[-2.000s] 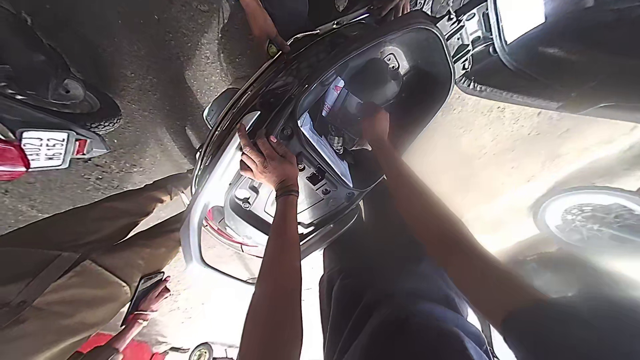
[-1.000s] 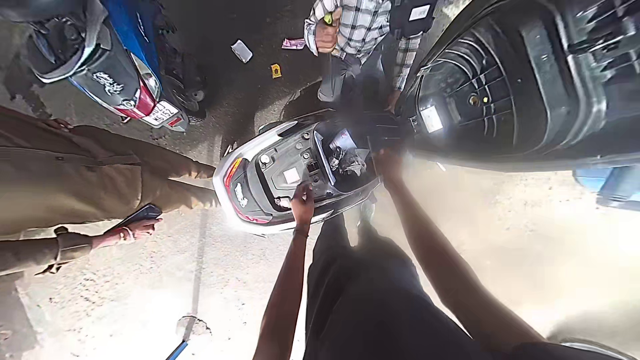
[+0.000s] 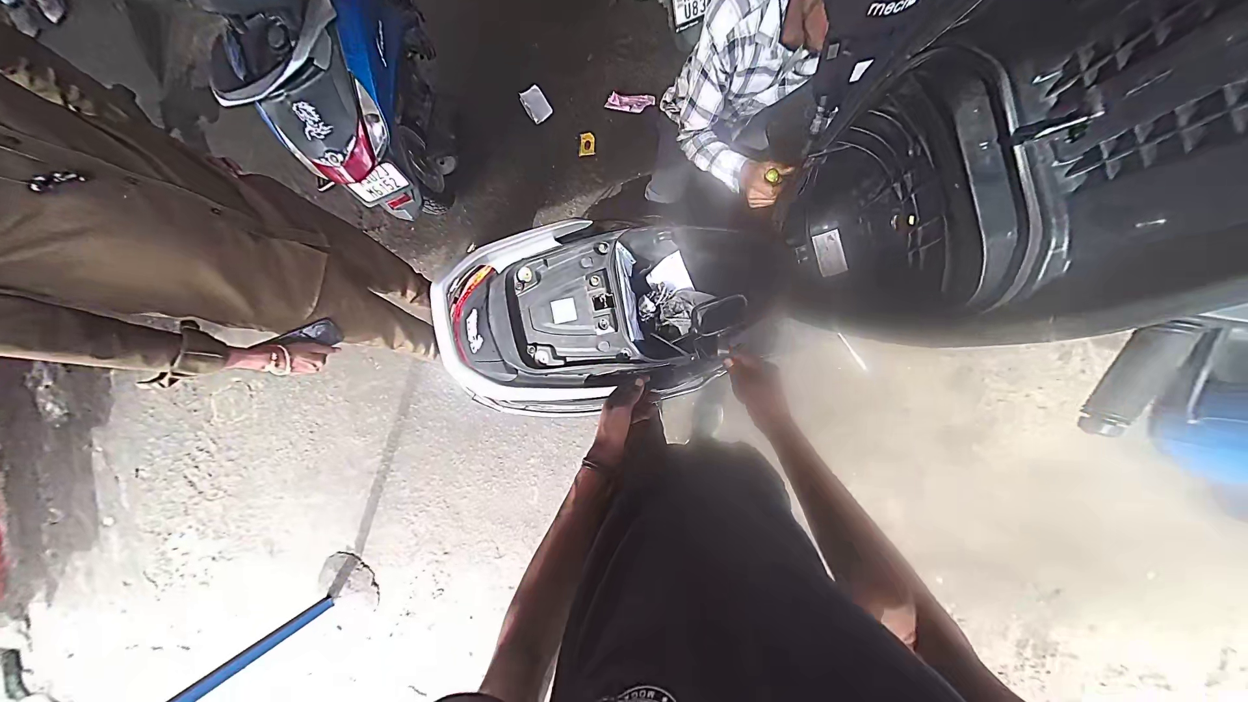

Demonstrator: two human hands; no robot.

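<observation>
A scooter's rear body (image 3: 507, 380) with a white rim lies under my hands, its seat raised and its black under-seat compartment (image 3: 634, 336) exposed. Papers and a crumpled clear plastic bag (image 3: 680, 310) lie inside the compartment. My left hand (image 3: 624, 405) rests on the near side panel, fingertips at its upper edge. At the near front corner of the compartment is my right hand (image 3: 753, 385), its fingers bent at the edge; whether they grip anything is not clear. The raised seat's black underside (image 3: 1014, 224) fills the upper right.
A person in a checked shirt (image 3: 717, 88) crouches beyond the scooter, one hand near the seat. Another person in brown clothes (image 3: 195, 244) stands at left, holding a phone (image 3: 317, 333). A blue scooter (image 3: 361, 68) is parked behind. A blue pole (image 3: 253, 648) is at lower left.
My left hand has moved from the rear deck to the near side panel. My right hand was inside the compartment two seconds ago and is now at its near edge. The view has shifted strongly.
</observation>
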